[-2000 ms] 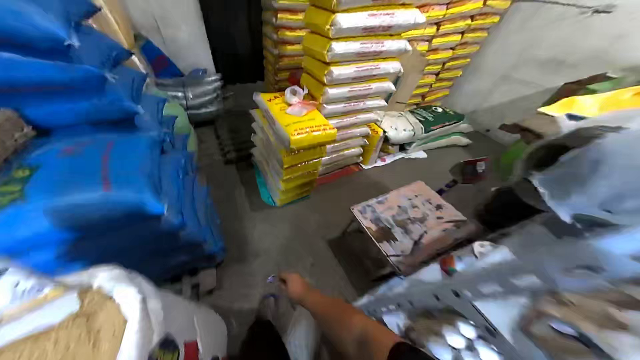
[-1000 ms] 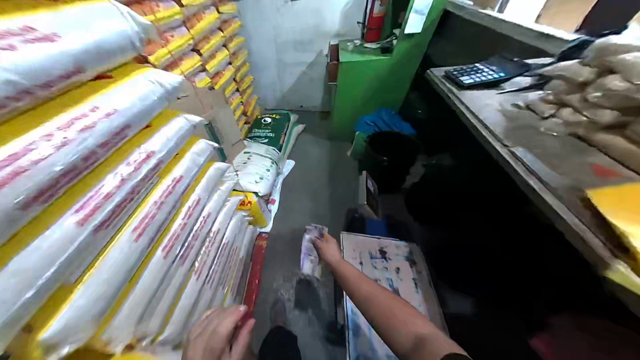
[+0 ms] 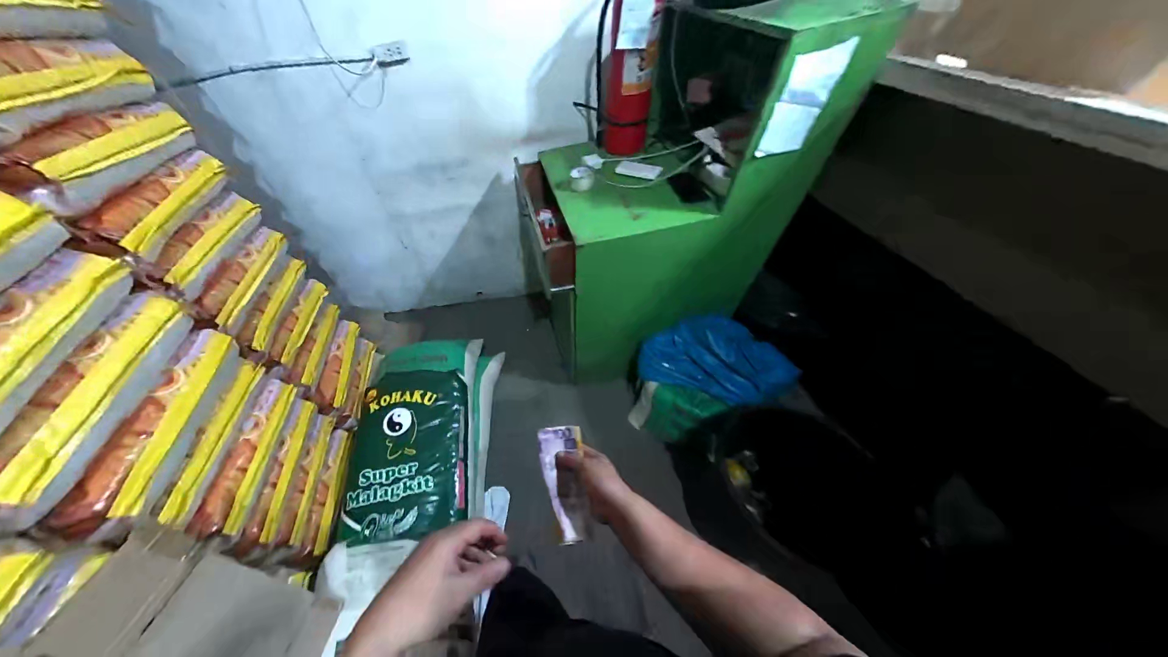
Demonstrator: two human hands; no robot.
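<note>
My right hand (image 3: 598, 484) grips a folded purple banknote (image 3: 558, 484) near the lower middle of the head view, the note hanging lengthwise over the floor. To its left, my left hand (image 3: 456, 570) is half curled, and whether it holds anything small cannot be told. Behind the left hand a green rice sack (image 3: 406, 438) lies with another under it, above a white sack (image 3: 360, 579). Ahead stands a green wooden cabinet (image 3: 652, 297) with its small drawer (image 3: 546, 228) pulled out; a red item shows inside.
Stacked yellow-and-brown sacks (image 3: 210, 365) and cardboard (image 3: 210, 602) line the left. A fire extinguisher (image 3: 627, 91) stands on the cabinet. Beside the cabinet lies a blue plastic bag (image 3: 716, 356), near a black bin (image 3: 730, 447). A wall outlet (image 3: 391, 53) has hanging cables.
The view has swung from the stacked sacks and low table to the cabinet, which is now nearer. My left hand, out of view at first, has come in. The banknote remains in my right hand.
</note>
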